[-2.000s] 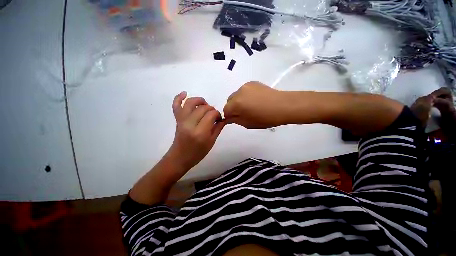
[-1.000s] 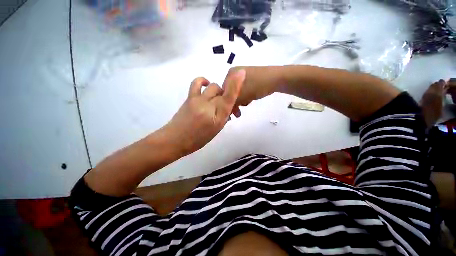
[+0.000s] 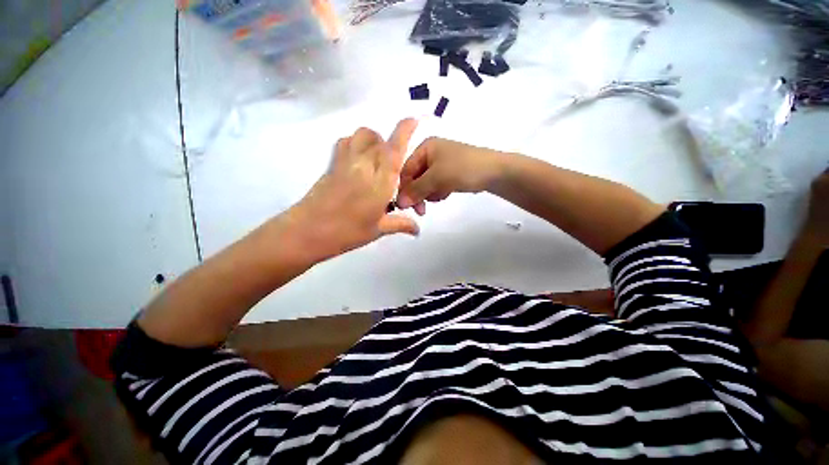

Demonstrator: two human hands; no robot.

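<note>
My left hand (image 3: 350, 195) is over the white table, back up, with its thumb and index finger spread. My right hand (image 3: 441, 173) touches its palm side, with fingers bent and thumb and index finger together. A small dark piece (image 3: 393, 207), like a connector housing, shows between the two hands; its far part is hidden. Which hand bears it I cannot tell. Loose black housings (image 3: 419, 92) lie beyond the hands, below a clear bag of black housings (image 3: 464, 25).
A black phone (image 3: 720, 228) lies at the right near the table edge. Thin wires (image 3: 627, 89) and crinkled clear plastic (image 3: 741, 132) lie at the right back. A colourful pack (image 3: 264, 27) is at the left back. Another person's arm (image 3: 800, 254) shows at the right edge.
The view has shifted, so the table's things sit further right. My left hand has opened its thumb and index finger. The cream bar is no longer visible and the phone now shows fully.
</note>
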